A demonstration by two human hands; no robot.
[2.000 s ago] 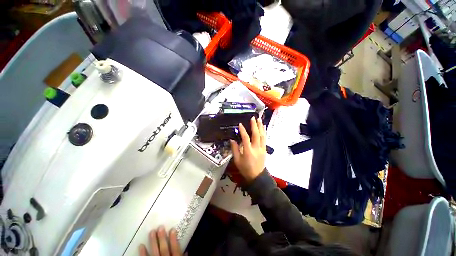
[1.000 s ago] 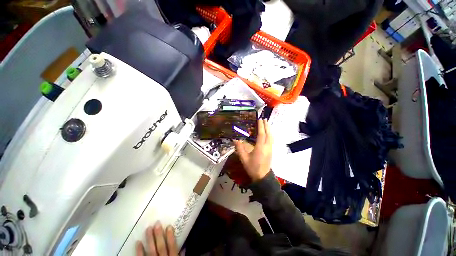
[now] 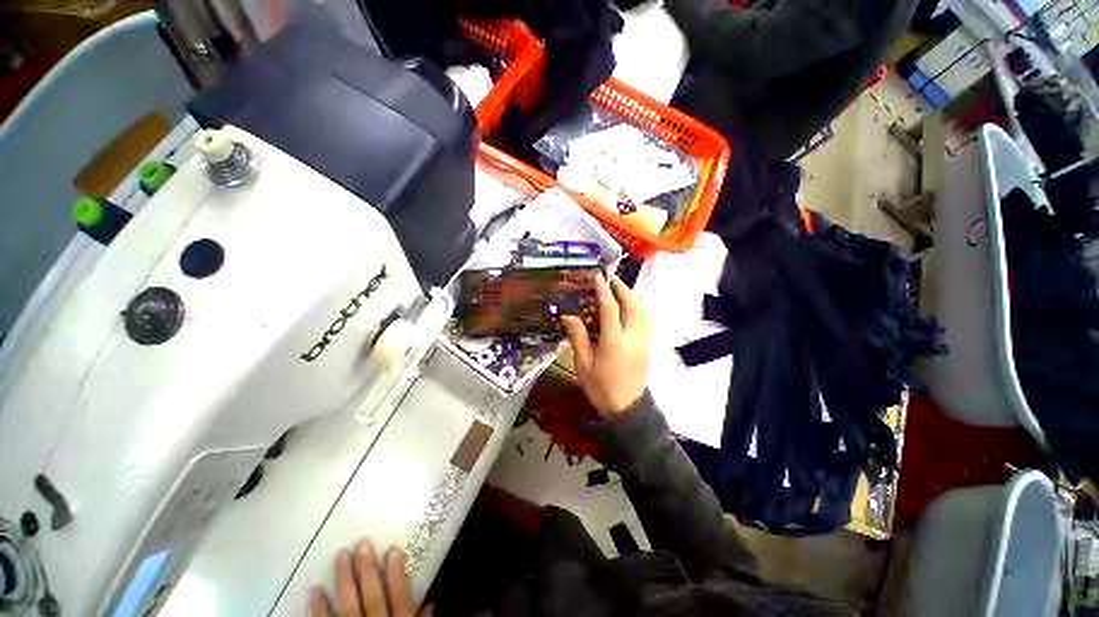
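A smartphone (image 3: 512,301) with a lit brownish screen lies on a small white tray (image 3: 492,369) at the right end of the sewing machine (image 3: 259,319). My right hand (image 3: 617,350) is at the phone's right end, thumb and fingertips over its edge and screen; whether it grips the phone is unclear. My left hand (image 3: 365,583) rests on the white machine bed (image 3: 398,482), cut off by the bottom edge, with nothing visible in it. Pens (image 3: 557,251) and small items lie in the tray around the phone.
An orange basket (image 3: 713,181) with a bag of white pieces stands behind the tray. Dark fabric strips (image 3: 795,362) are heaped right of a white paper sheet (image 3: 689,392). Green-topped thread cones (image 3: 97,217) stand behind the machine head. Pale bins (image 3: 988,542) stand at the right. Another person's dark sleeve (image 3: 783,42) shows at the top.
My right hand moved off the phone to its right side, then back with its fingertips over the screen's right end. The dark screen has lit up. The view has shifted slightly.
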